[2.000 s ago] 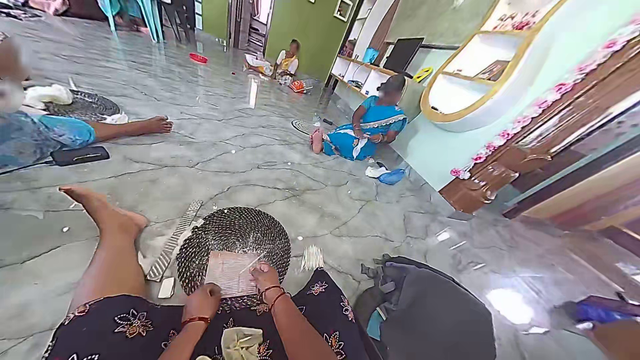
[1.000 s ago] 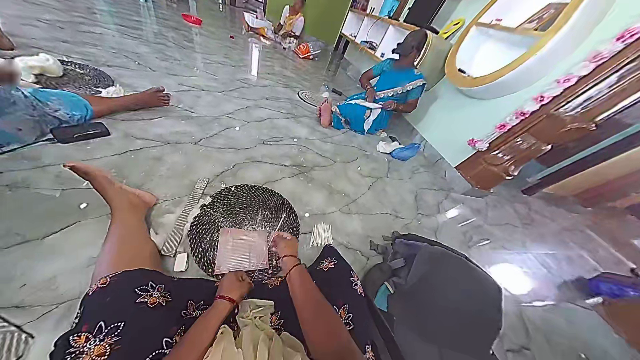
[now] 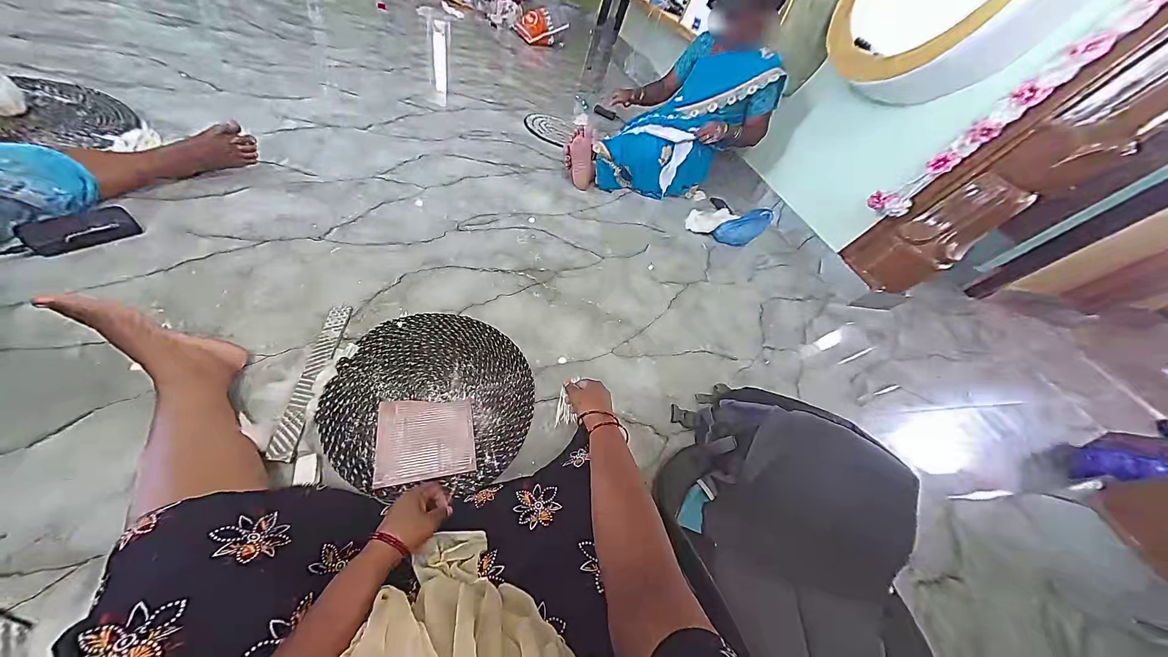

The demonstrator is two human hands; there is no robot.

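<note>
A round, dark woven mat [image 3: 365, 383] lies on the floor in front of my lap. On its lower part rests a flat, ribbed, pinkish rectangular board [image 3: 424, 443]. My left hand [image 3: 418, 516] is at the board's bottom edge, fingers bent; whether it grips anything is unclear. To the right of the mat, my right hand [image 3: 589, 399] reaches down to a small bundle of thin white sticks or wicks [image 3: 566, 406], its fingertips touching them. Cream cloth [image 3: 456, 602] lies in my lap. Left of the mat are a patterned grey strip [image 3: 310, 383] and a small white block [image 3: 307, 470].
A grey backpack [image 3: 794, 493] stands close by my right arm. A person in blue [image 3: 693, 119] sits on the floor ahead, near white and blue cloths or bags [image 3: 741, 226]. At left are another person's leg [image 3: 182, 160], a black case [image 3: 80, 231] and another round mat [image 3: 82, 109].
My right hand has left the board and moved right to the white bundle on the floor. My left hand remains by the board's lower edge.
</note>
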